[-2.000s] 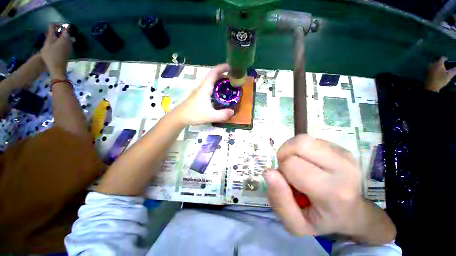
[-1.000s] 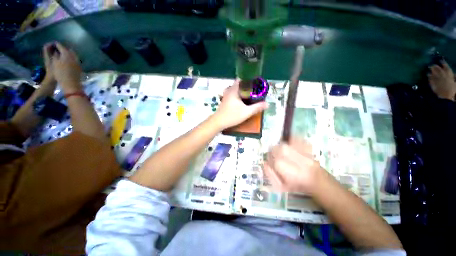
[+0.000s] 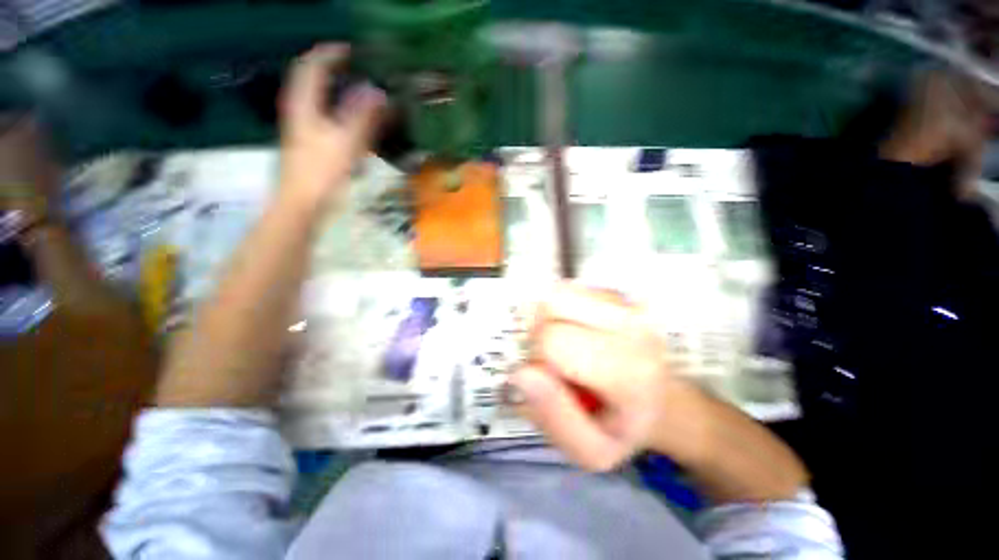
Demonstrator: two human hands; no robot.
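Observation:
The view is blurred. My left hand (image 3: 326,126) is over the near edge of the green belt, left of the press, its thumb and fingers spread. A dark shape (image 3: 391,129), possibly a black cylindrical unit, lies against its right side; whether it is held cannot be told. The orange press pad (image 3: 458,219) is bare under the green press head (image 3: 444,93). My right hand (image 3: 597,372) is closed on the red lever knob (image 3: 586,399) at the bottom of the dark press lever (image 3: 562,197).
Dark units (image 3: 175,101) stand blurred on the green conveyor belt (image 3: 701,98). Printed paper (image 3: 668,306) covers the bench. A neighbour's arm (image 3: 66,257) is at the left; another person's hand (image 3: 937,120) is at the upper right. Black plastic (image 3: 805,295) lies along the right.
My left hand has moved left and away from the press pad to the belt. The unit is gone from under the press. My right hand stays on the lever; the view has shifted.

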